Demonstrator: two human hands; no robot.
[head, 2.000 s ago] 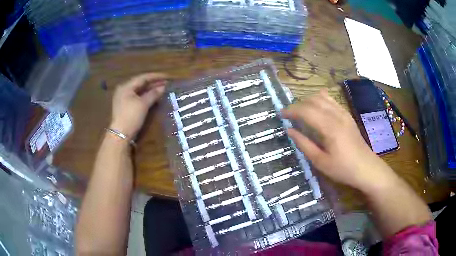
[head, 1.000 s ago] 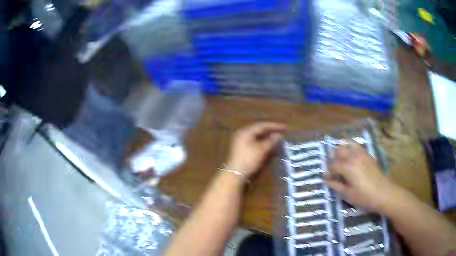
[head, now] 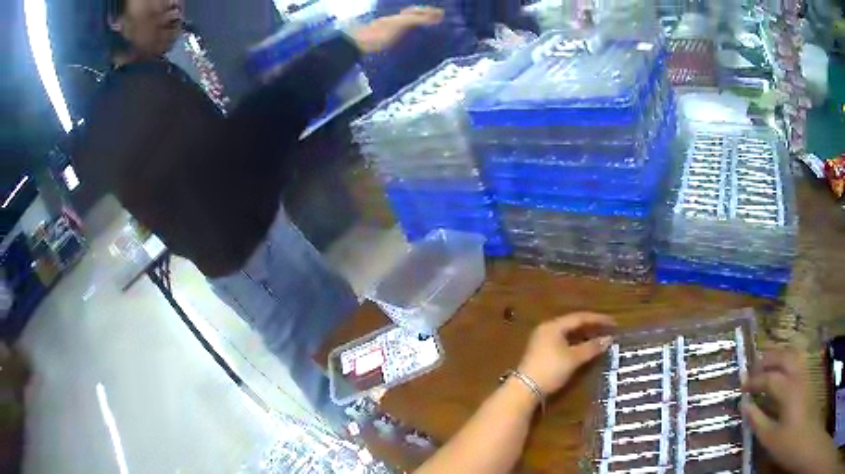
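A clear blister tray (head: pixel 674 347) lies on the brown table at the lower right, its near end cut off by the picture's edge. It holds two columns of slim silvery-white rods lying crosswise between pale strips. My left hand (head: pixel 567 352), with a thin bracelet at the wrist, is at the tray's upper left corner, fingers slightly curled; whether it grips the edge is unclear. My right hand (head: pixel 786 407) is at the tray's right edge, fingers bent over it and slightly blurred; whether it holds anything cannot be told.
Tall stacks of clear and blue trays (head: pixel 579 176) stand at the back, with a lower stack (head: pixel 727 250) to the right. A clear tub (head: pixel 431 278) and a labelled box (head: pixel 384 361) sit at the table's left edge. A person (head: pixel 185 167) in dark clothing stands beyond, arm outstretched.
The view has swung left and up, bringing the person into sight. My right hand has moved from over the tray's right column to its right edge. My left hand remains by the upper left corner.
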